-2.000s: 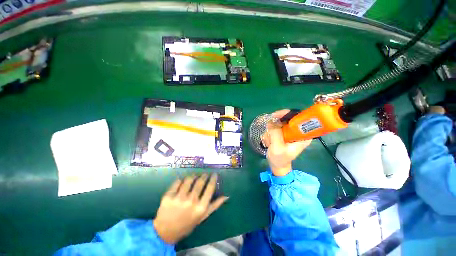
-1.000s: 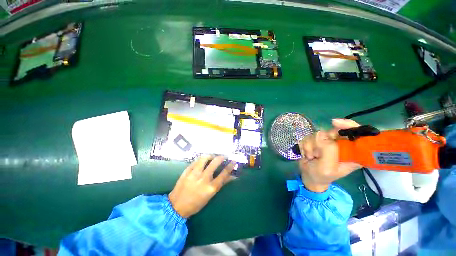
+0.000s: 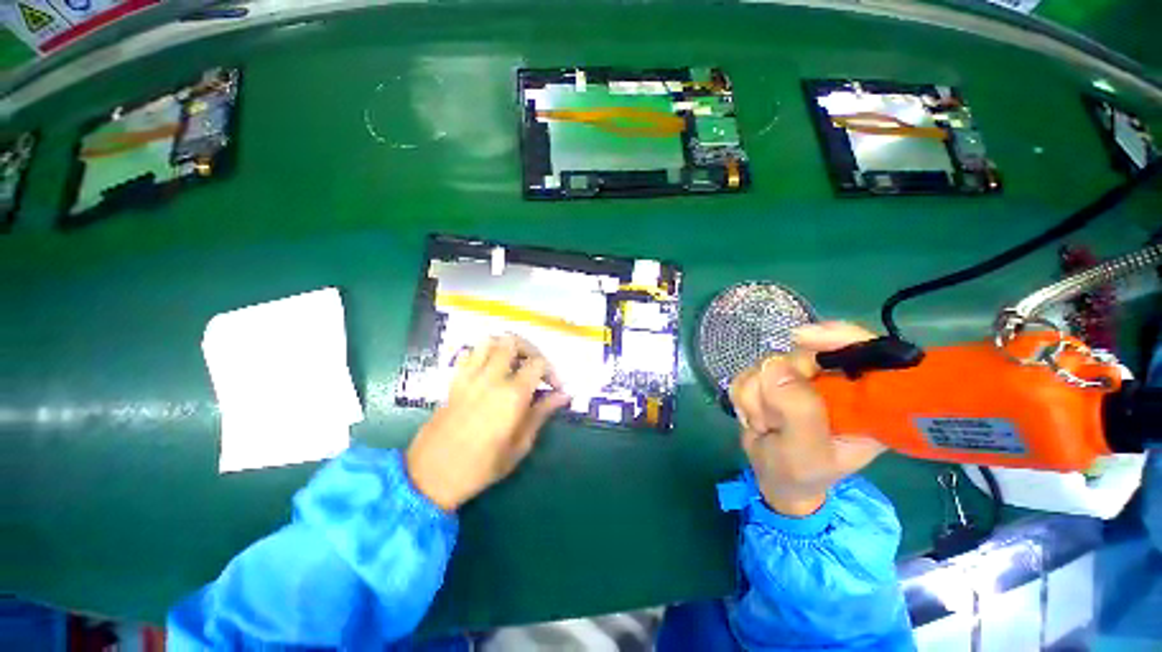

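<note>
The tablet assembly lies open in front of me, silver-white inside, an orange-yellow strip across it and a board at its right end. My left hand is over its lower left part, fingers bent down; whether they pinch anything is hidden. A small pale rectangle with a dark edge shows at the tablet's lower right edge. My right hand is closed around the orange electric screwdriver, held sideways with its nose end at the left, over the lower right rim of the round dotted screw dish.
White paper lies left of the tablet. More open tablets lie along the back. A black cable and a silver coil run at right. A binder clip, a partly hidden white roll and a tray are at lower right.
My left hand has moved from below the tablet onto it, covering where a small dark frame lay. The screwdriver has swung from slanting upward to nearly level. The view has shifted left.
</note>
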